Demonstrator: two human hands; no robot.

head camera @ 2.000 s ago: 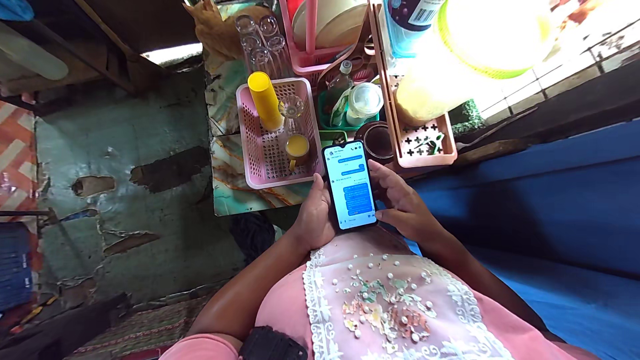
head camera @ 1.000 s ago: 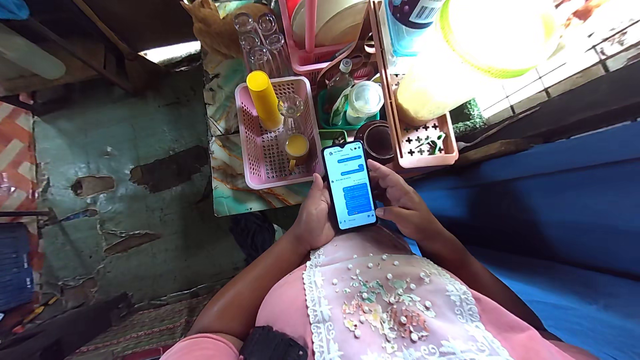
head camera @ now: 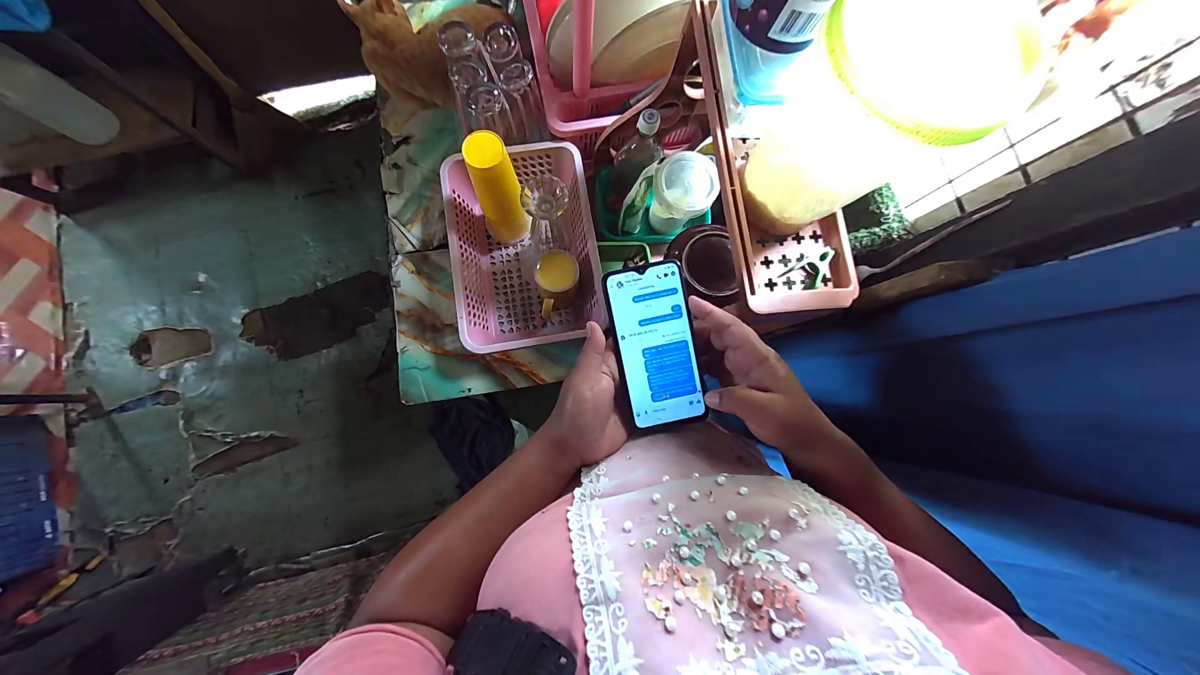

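A smartphone (head camera: 660,347) with a lit screen of blue message bubbles is held upright in both hands, just beyond my belly. My left hand (head camera: 592,398) grips its left edge, the thumb along the side and the fingers hidden behind it. On the right side, my right hand (head camera: 755,380) supports the phone, its thumb by the lower right corner. Past the phone's left edge, a pink plastic basket (head camera: 471,323) holds a yellow cup (head camera: 495,187), a glass (head camera: 547,211) and a mug (head camera: 556,277).
Upturned drinking glasses (head camera: 487,70) and an orange cat (head camera: 408,47) are at the table's far left. A green basket (head camera: 609,220) holds a bottle and a lidded jar (head camera: 684,187). Right of it is a peach tray (head camera: 806,298). A blue surface (head camera: 984,375) lies at right, a torn floor covering (head camera: 319,441) at left.
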